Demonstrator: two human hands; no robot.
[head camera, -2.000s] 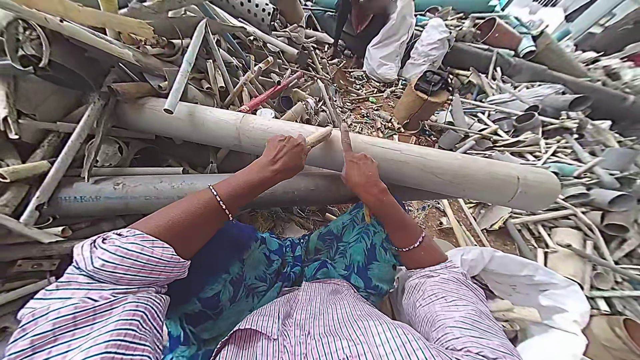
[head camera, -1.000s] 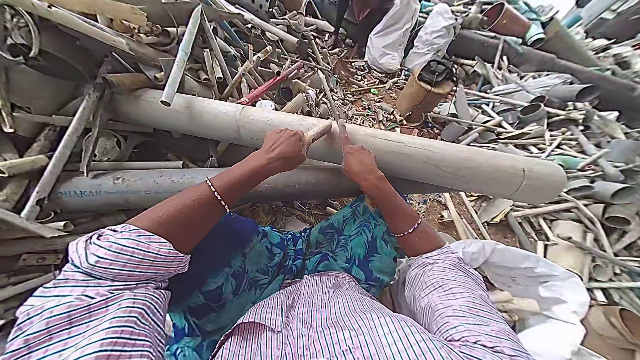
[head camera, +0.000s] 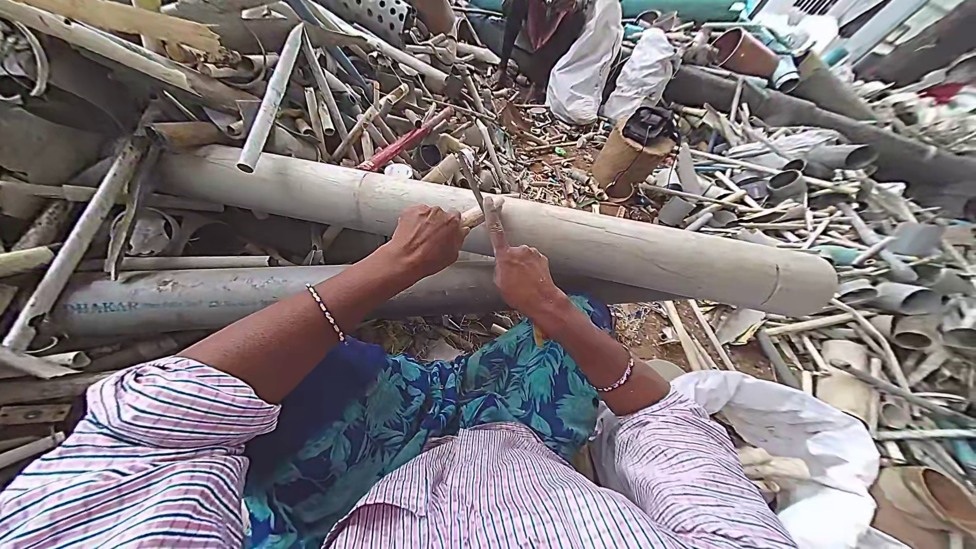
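Observation:
My left hand (head camera: 429, 240) is closed on a short, pale, narrow stick or pipe piece (head camera: 474, 216), which lies against a thick pale pipe (head camera: 656, 248). Just to its right, my right hand (head camera: 522, 276) grips a tool with its index finger stretched along it. Beyond the fingertip shows the tool's narrow dark blade (head camera: 468, 177), crossing the piece. A bit of yellow under my right wrist may be its handle (head camera: 539, 335). The thick pipe runs across in front of me, above a grey pipe (head camera: 183, 299) that bears writing.
Broken pipes and thin strips are heaped at the left and right. An open white sack (head camera: 808, 435) with pale pieces stands at my right side. Farther off are a brown stump-like block (head camera: 629, 164) with a black object on it, white sacks (head camera: 585, 69) and a person (head camera: 534, 38).
My right hand has moved left, nearer to my left hand. My left hand has stayed in about the same place, still holding the piece against the thick pipe.

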